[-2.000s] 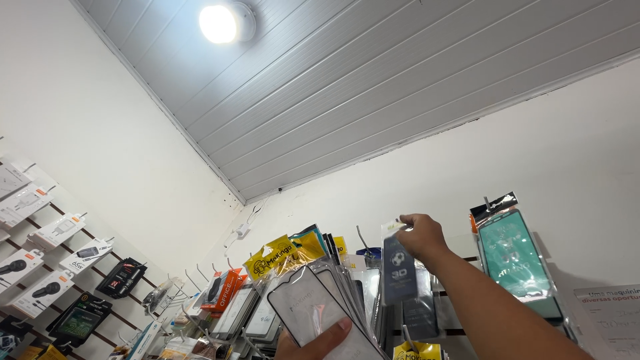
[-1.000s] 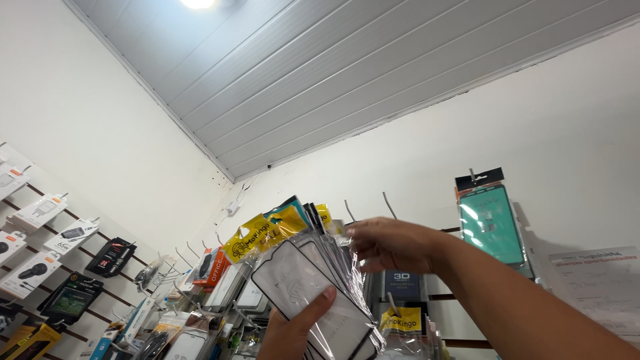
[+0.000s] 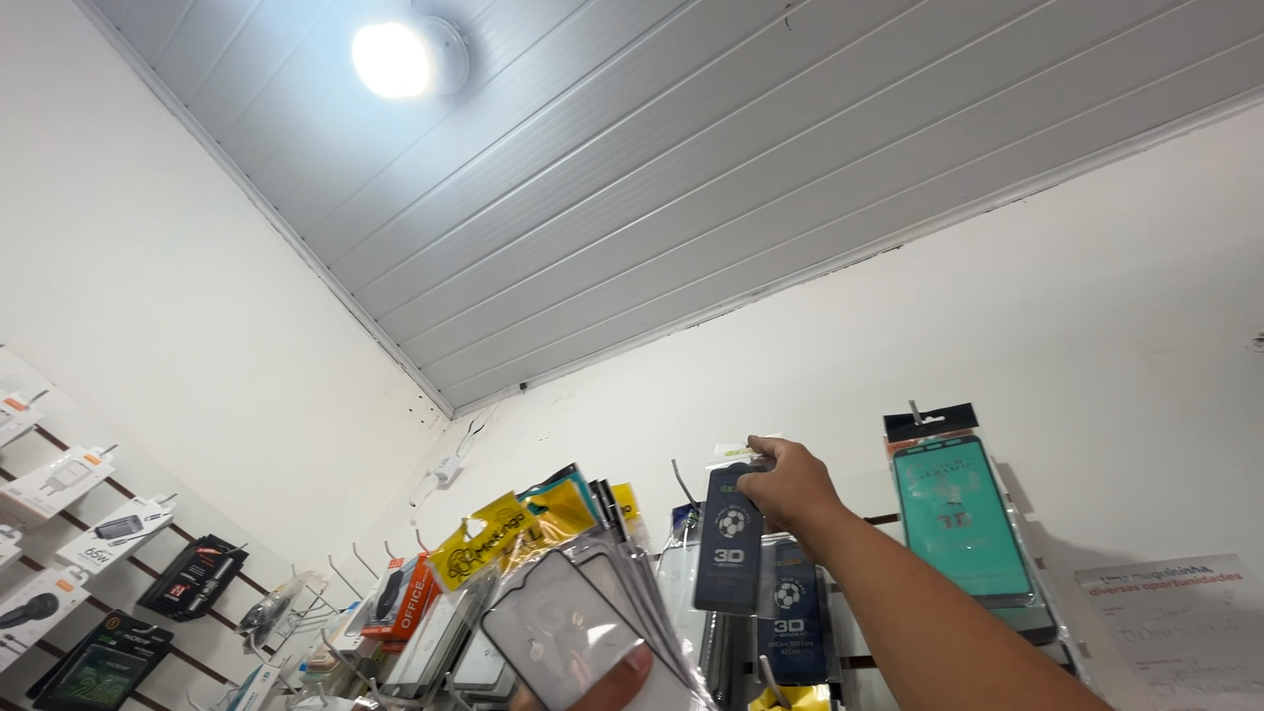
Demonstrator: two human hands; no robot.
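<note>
My left hand (image 3: 617,681), low in the view, grips a fanned stack of packaged phone screen protectors (image 3: 568,622) with yellow and teal header cards; its thumb lies over the front pack. My right hand (image 3: 790,484) is raised to the right of the stack and pinches the top of a dark blue 3D screen protector pack (image 3: 729,543) between thumb and fingers. A similar dark blue pack (image 3: 792,612) hangs just below and to the right of it. A bare metal hook (image 3: 684,482) sticks out between the stack and the held pack.
Green-faced screen protector packs (image 3: 958,518) hang on a hook at right, beside a paper sheet (image 3: 1175,632) with writing. An orange box (image 3: 403,597) and bare hooks stand left of the stack. Boxed chargers (image 3: 64,484) and other accessories hang on the left slatwall.
My right hand, beside the stack with no dark blue pack visible in it one second ago, is now higher and holds one. My left hand keeps the stack. The view has tilted up.
</note>
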